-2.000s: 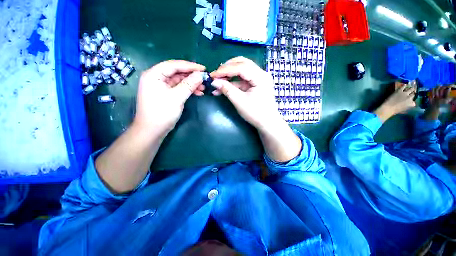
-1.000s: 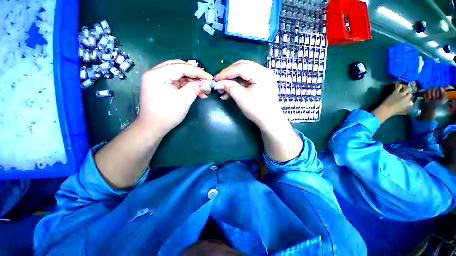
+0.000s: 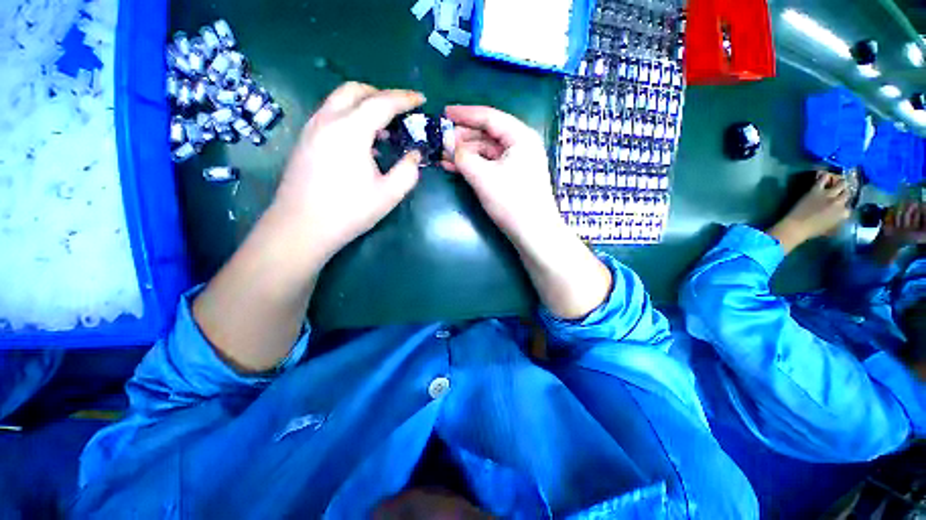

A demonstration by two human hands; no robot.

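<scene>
My left hand (image 3: 340, 173) is closed around a glossy dark round unit (image 3: 408, 142) with a white piece on top, in front of me over the green bench. My right hand (image 3: 503, 163) has its fingertips together at the unit's right side, on a small silver-white part (image 3: 448, 138). The fingers partly hide both pieces. I cannot tell whether the small part is joined to the unit.
A pile of silver-white cylinders (image 3: 218, 91) lies left, beside a large blue bin (image 3: 152, 203). A parts tray (image 3: 616, 152), small blue bin (image 3: 583, 41), red bin (image 3: 751, 46) and another dark unit (image 3: 743, 140) stand right. A coworker's arm (image 3: 802, 218) is further right.
Earlier both hands' fingertips met on a small part. Now my left hand has opened wider around the dark round unit, and my right fingertips are at its side. The view has shifted slightly.
</scene>
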